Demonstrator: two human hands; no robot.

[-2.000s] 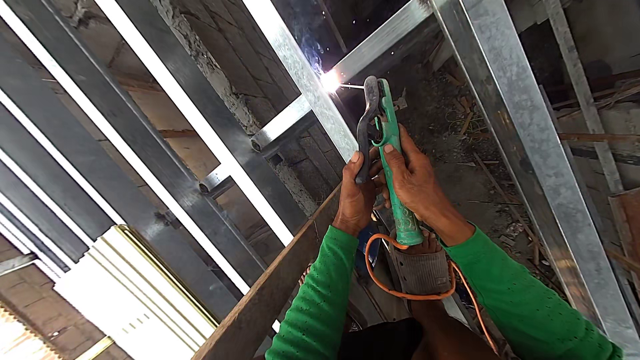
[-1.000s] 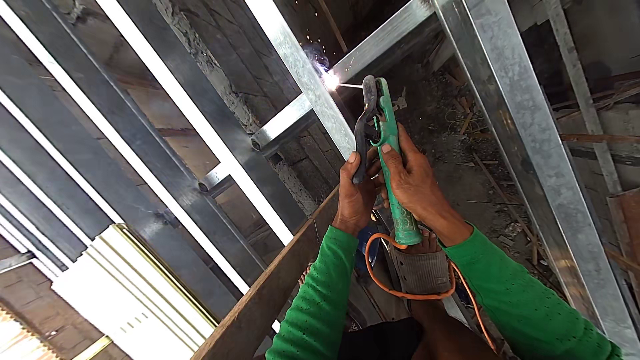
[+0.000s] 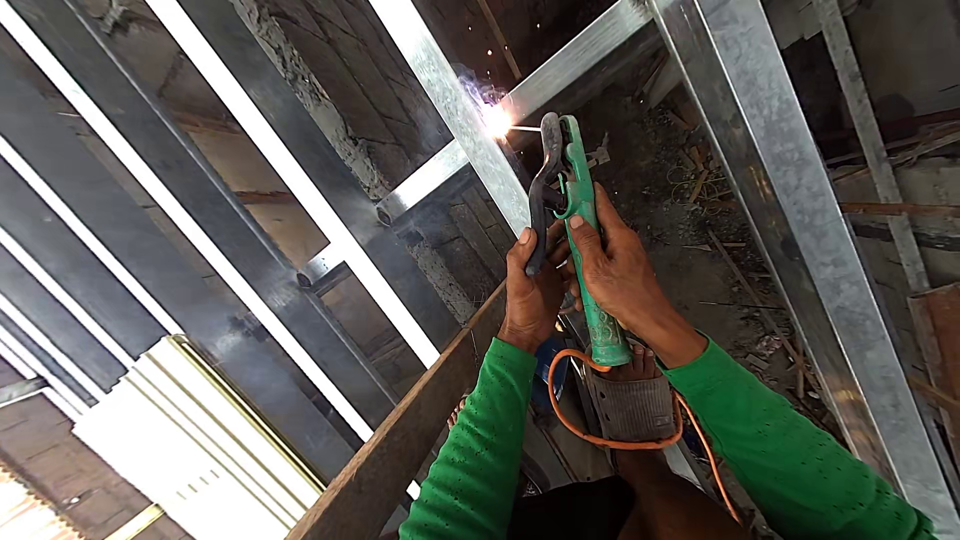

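Both my hands are on a green welding electrode holder (image 3: 592, 262) with a dark lever. My right hand (image 3: 626, 270) wraps the green handle, thumb on top. My left hand (image 3: 531, 289) grips from the other side, its thumb near the lower end of the dark lever (image 3: 545, 187). A short welding electrode (image 3: 526, 129) sticks out of the jaws to the left. At its tip a bright arc (image 3: 496, 120) burns where a galvanized steel beam (image 3: 472, 127) meets a steel crosspiece (image 3: 577, 56). An orange cable (image 3: 556, 390) loops below the handle.
Several parallel steel beams (image 3: 247, 127) run diagonally at left. A wooden plank (image 3: 405, 420) crosses below my left hand. Stacked pale panels (image 3: 202, 442) lie lower left. A wide steel beam (image 3: 795, 195) stands at right, with debris on the ground (image 3: 705, 300) far below. A sandaled foot (image 3: 634, 405) is beneath the holder.
The electrode looks shorter than before, and the holder's head is slightly closer to the arc. Smoke has spread over the beams at left. Both hands keep their hold.
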